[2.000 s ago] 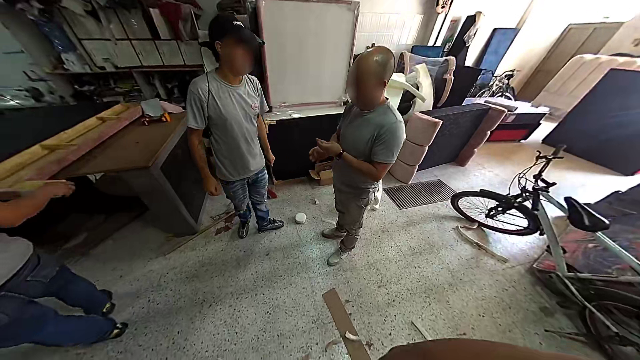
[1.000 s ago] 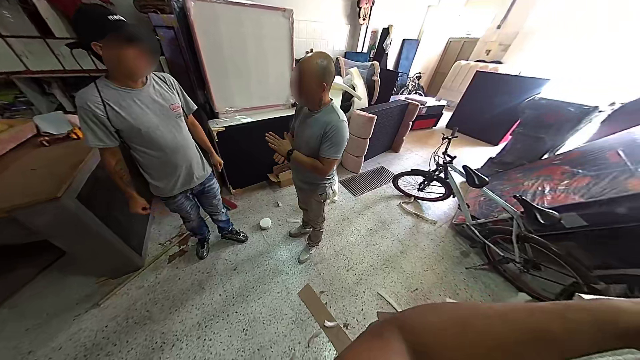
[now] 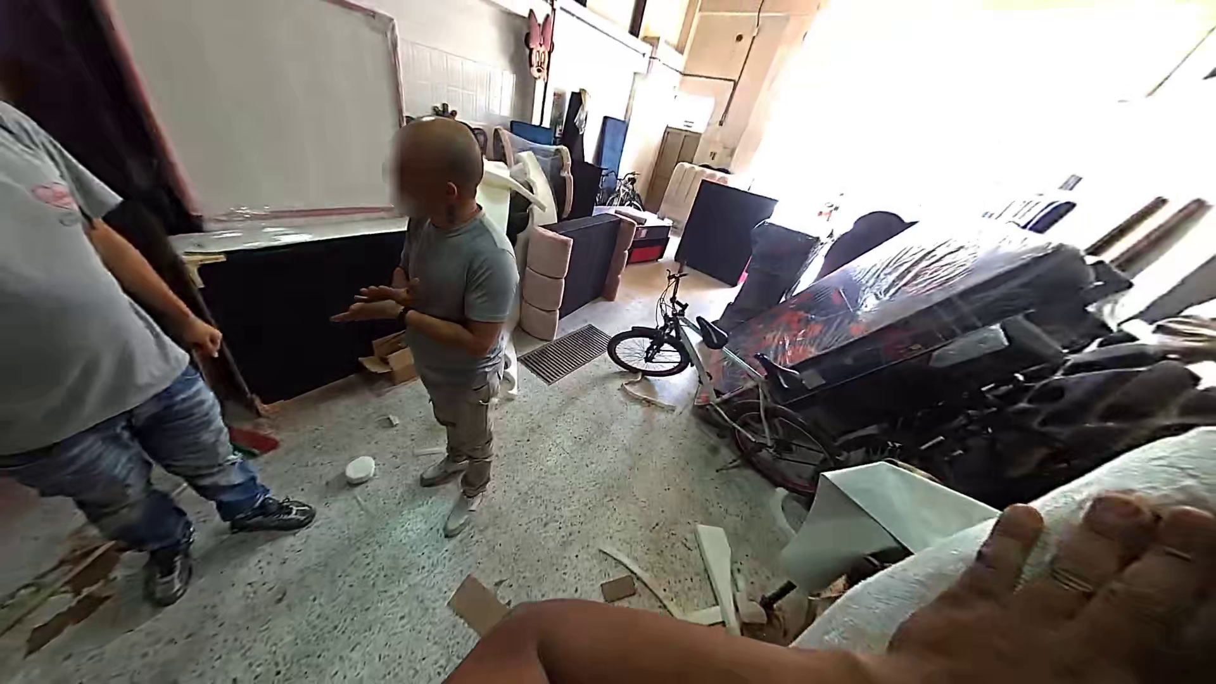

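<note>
My left hand (image 3: 1054,589) lies palm down, fingers somewhat apart, on a white foam or padding piece (image 3: 959,560) at the lower right. Its forearm crosses the bottom edge of the view. What looks like a ring shows on one finger. The fingers are not closed around anything visible. My right hand is out of view. Just left of the white piece stands a pale, box-like panel (image 3: 883,503), with white offcuts (image 3: 717,570) on the floor beside it.
Two people stand ahead: one in a grey shirt (image 3: 76,285) at left, another (image 3: 461,275) with hands together. A bicycle (image 3: 703,351) leans by plastic-wrapped furniture (image 3: 874,294) on the right. A floor grate (image 3: 567,353), a round white item (image 3: 360,469) and cardboard scraps (image 3: 478,605) are on the speckled floor.
The view has swung right. My left forearm shows further into view, and its hand, unseen in the earlier frames, now appears on the white piece.
</note>
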